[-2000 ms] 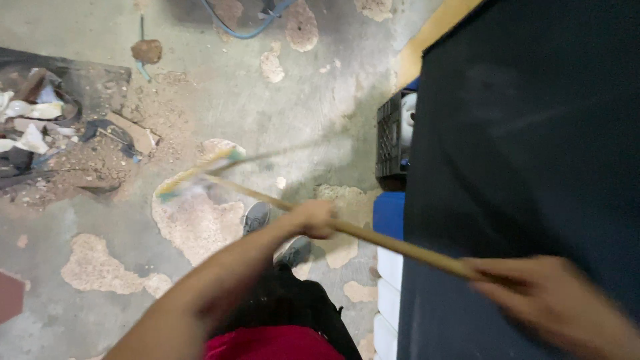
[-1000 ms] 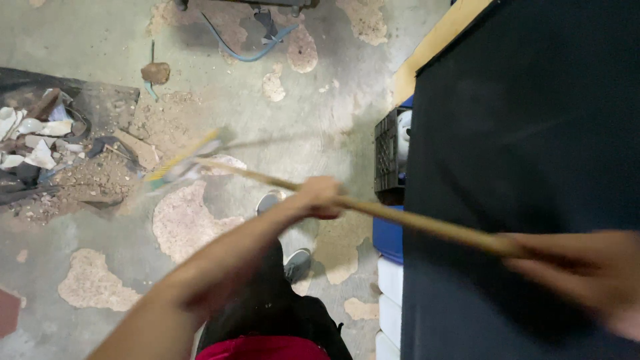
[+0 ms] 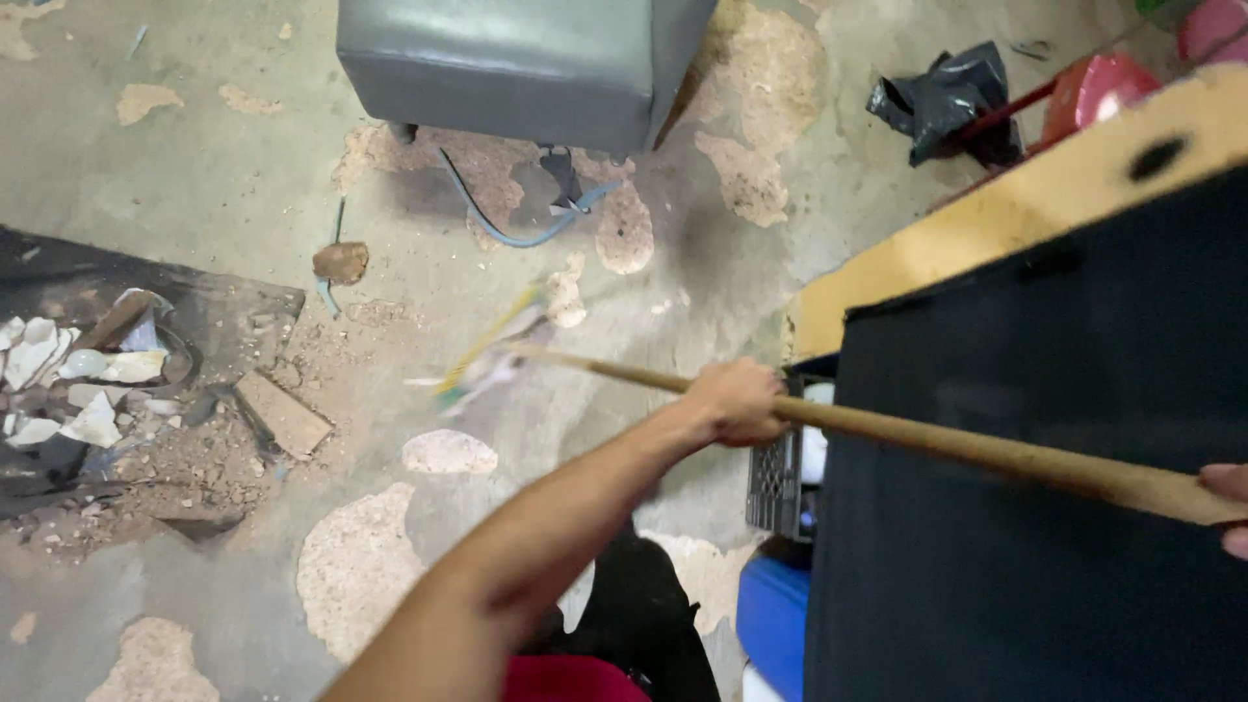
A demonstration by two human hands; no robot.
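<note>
My left hand (image 3: 738, 402) is closed around the middle of a long wooden broom handle (image 3: 936, 434). At the right edge, my right hand (image 3: 1230, 507) shows only in part, its fingers at the handle's upper end. The broom head (image 3: 495, 346), yellow and green and blurred by motion, is low over the concrete floor. To its left lies a heap of rubble (image 3: 224, 439) with dirt, broken pale pieces and a flat brown fragment (image 3: 283, 414), partly on a dark sheet (image 3: 195, 292). A brown lump (image 3: 340, 262) rests above the heap.
A grey padded seat (image 3: 497, 68) stands at the top, with a blue-grey strip (image 3: 517, 239) near it. On the right are a black-covered surface with a yellow edge (image 3: 907, 263), a black crate (image 3: 775, 483) and a blue container (image 3: 775, 614). A black plastic bag (image 3: 960, 102) lies at upper right.
The broom head has moved away from the rubble heap, to the right, since one second ago. My right hand has shifted to the frame's edge. The view has shifted, showing more of the grey seat.
</note>
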